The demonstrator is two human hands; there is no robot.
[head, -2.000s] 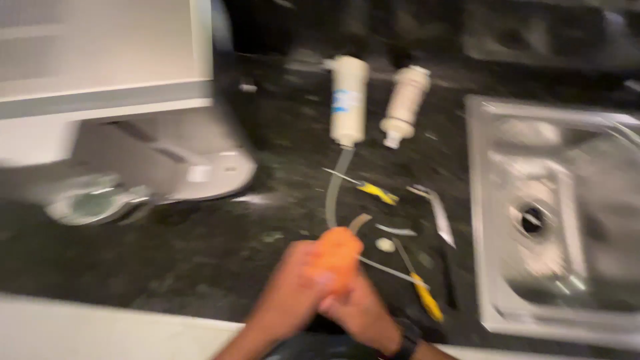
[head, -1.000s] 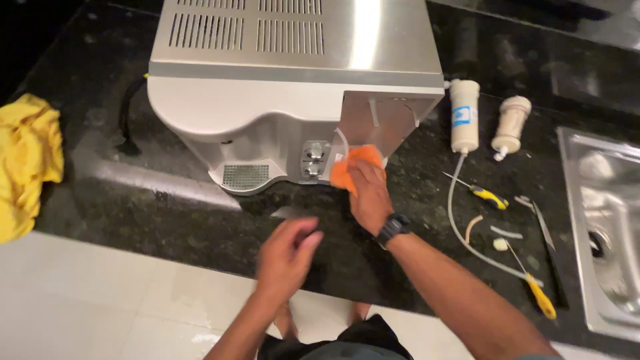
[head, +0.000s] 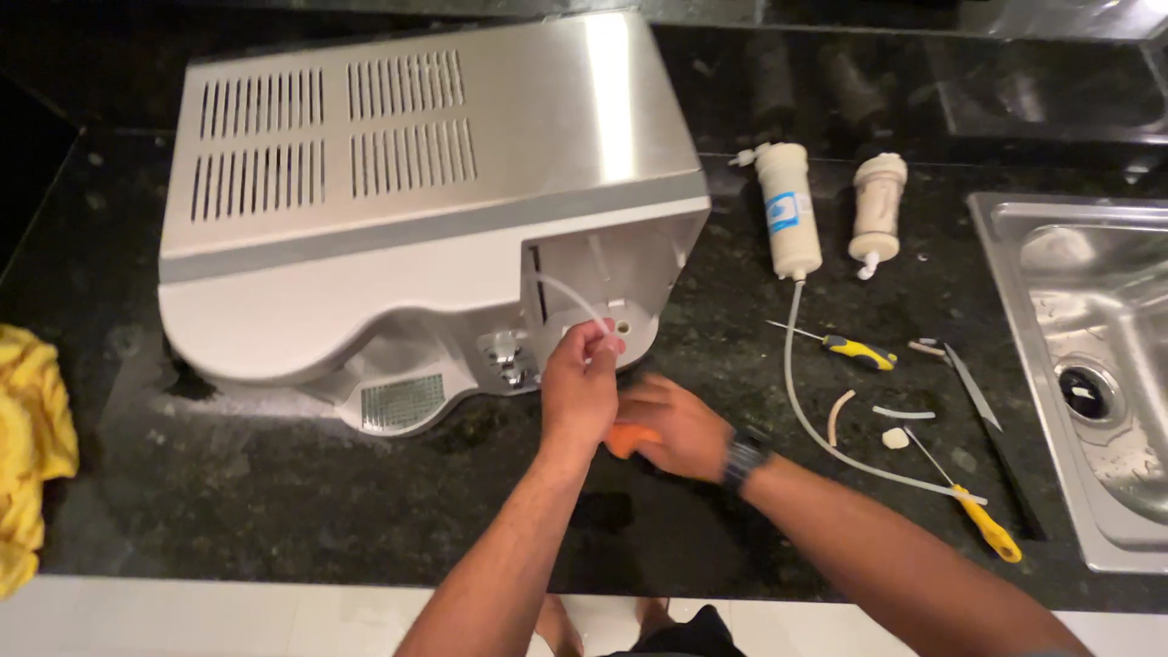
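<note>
A silver and white water dispenser (head: 438, 219) stands on the black stone counter, its right front bay exposed. From inside that bay a thin clear tube (head: 577, 297) curves out, its end pinched between the fingertips of my left hand (head: 581, 388). Just right of it and lower, my right hand (head: 675, 424), blurred, has an orange cloth (head: 631, 440) in its fingers, close to the counter. Beyond my right hand lie a white filter cartridge (head: 790, 214) with a long hose (head: 794, 374) and a second cartridge (head: 878, 210).
Right of the dispenser lie a yellow-black screwdriver (head: 858, 352), a yellow-handled screwdriver (head: 985, 525), a knife (head: 976, 392), short tube pieces (head: 903, 413) and a small white piece (head: 895, 439). A steel sink (head: 999, 274) is at far right, a yellow cloth (head: 32, 447) at far left.
My left hand was loose over the counter's front and now holds the clear tube at the bay. My right hand has drawn the orange cloth out of the bay towards me.
</note>
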